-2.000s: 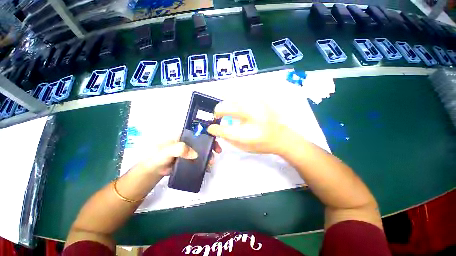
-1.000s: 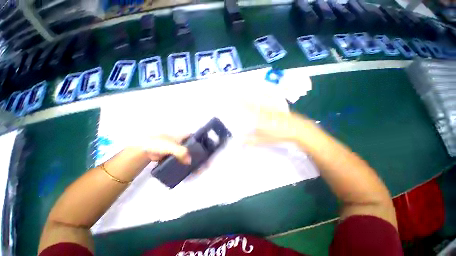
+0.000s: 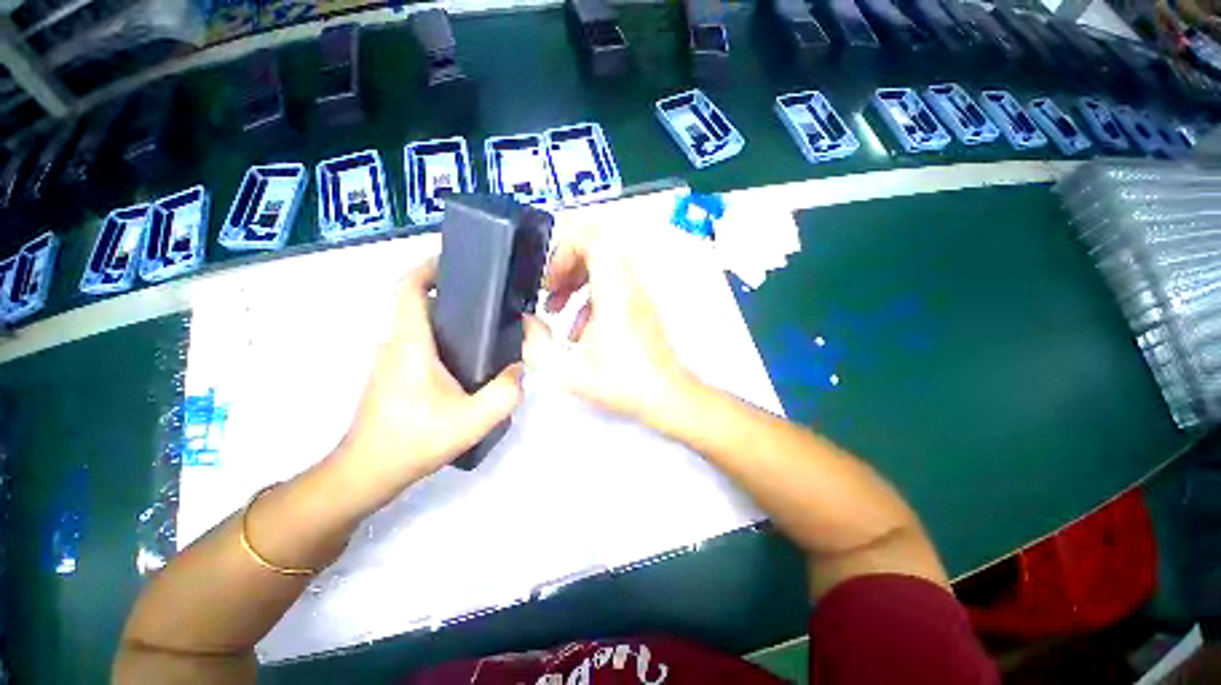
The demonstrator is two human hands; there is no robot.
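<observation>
A long black housing (image 3: 475, 288) is held raised and tilted on its side above the white tray (image 3: 536, 522). My left hand (image 3: 426, 388) grips its lower part, thumb across the near side. My right hand (image 3: 603, 328) is at the housing's open side, fingers bent close to the window edge. Whether my right fingertips pinch a small part or only touch the housing cannot be told. The inside of the housing is mostly turned out of view.
Light housings (image 3: 352, 196) line the pale edge strip, with black housings (image 3: 340, 67) behind. Blue film pieces (image 3: 698, 214) and a white scrap (image 3: 761, 244) lie at the tray's far right corner. Stacked clear trays (image 3: 1158, 288) are at the right, a red stool (image 3: 1085, 575) below.
The black housing has been raised and turned on its side, its window now facing right. My right hand has come back from the right to the housing. The camera view has shifted to the right.
</observation>
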